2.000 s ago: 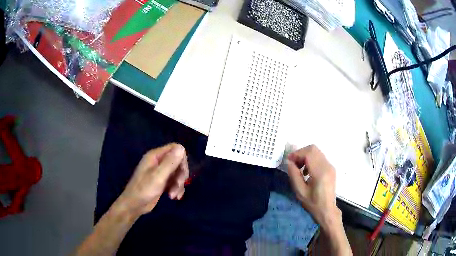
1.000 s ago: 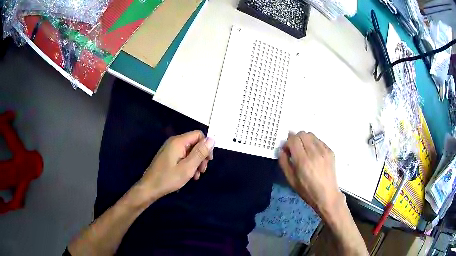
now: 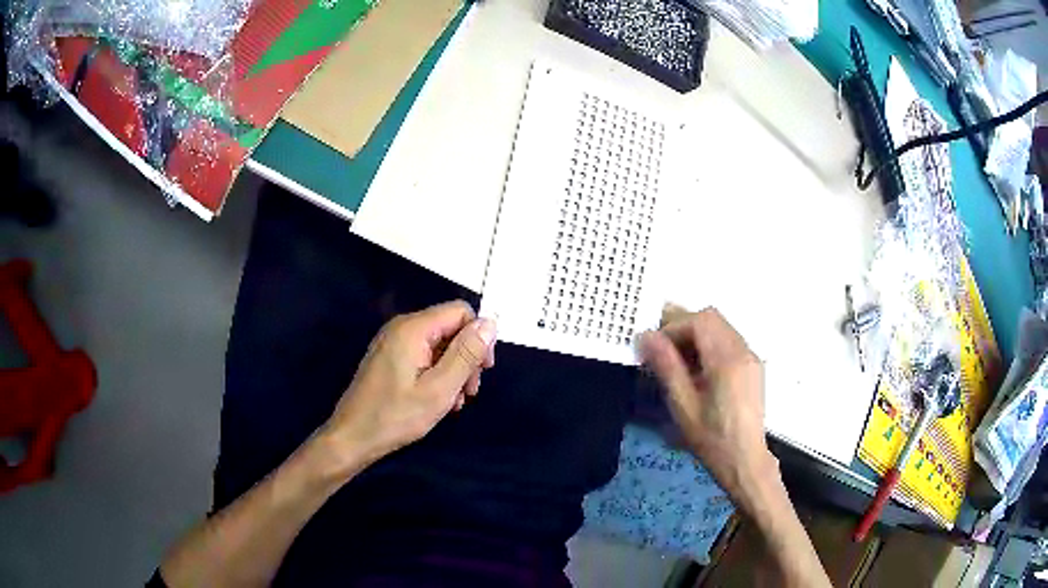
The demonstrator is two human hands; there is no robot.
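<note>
A white perforated panel [image 3: 521,218] with a grid of holes lies on the beige work board [image 3: 758,264], its near edge at the board's front edge. Most holes look silvery; one at the near left corner of the grid looks dark. My left hand [image 3: 431,362] holds the panel's near left corner between thumb and fingers. My right hand [image 3: 703,362] is at the near right corner, fingers curled and slightly blurred; whether it holds a small piece cannot be told.
A black tray [image 3: 556,16] of small silver pieces stands behind the panel. Brown cardboard [image 3: 374,75] and a red-green board [image 3: 213,184] under clear plastic are at left. A silver T-shaped tool [image 3: 857,322], red-handled tool [image 3: 880,503] and black corded tool [image 3: 870,126] are at right.
My left hand has moved from over the lap to the panel's near left corner. My right hand has shifted slightly beside the right corner. Fewer holes at the near left look dark.
</note>
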